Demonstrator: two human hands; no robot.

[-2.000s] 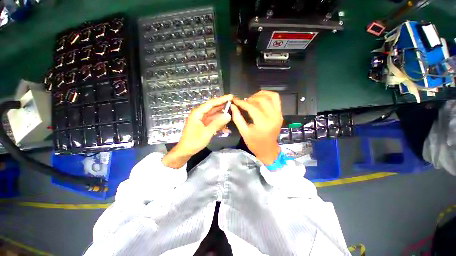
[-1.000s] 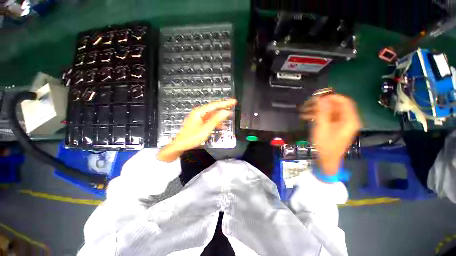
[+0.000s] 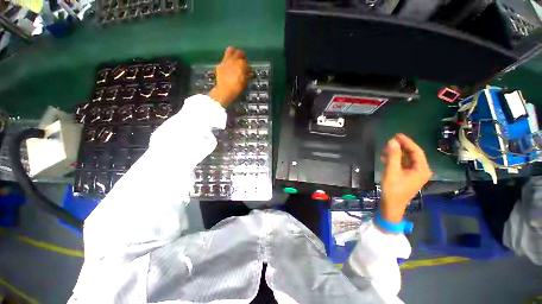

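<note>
My left hand (image 3: 232, 74) is over the upper part of the clear blister tray (image 3: 261, 193); its fingers point down at the top rows, and whether they grip a part cannot be seen. My right hand (image 3: 405, 172) is raised right of the machine's base plate, thumb and fingers curled near each other; I cannot tell if something small is between them. A bright blue band is on the right wrist. The black press machine (image 3: 306, 169) has a red-and-white label and a silver-white fixture (image 3: 330, 122) at its centre.
The black blister tray (image 3: 89, 172) is left of the clear one. A white box (image 3: 56, 145) with a black hose is far left. Green and red buttons (image 3: 320, 195) line the machine's front. A blue wired device (image 3: 496, 130) and red square frame (image 3: 449, 94) are right.
The view has tilted up, showing more of the bench's back. My left hand has moved from the clear tray's lower part to its top rows. My right hand remains right of the machine.
</note>
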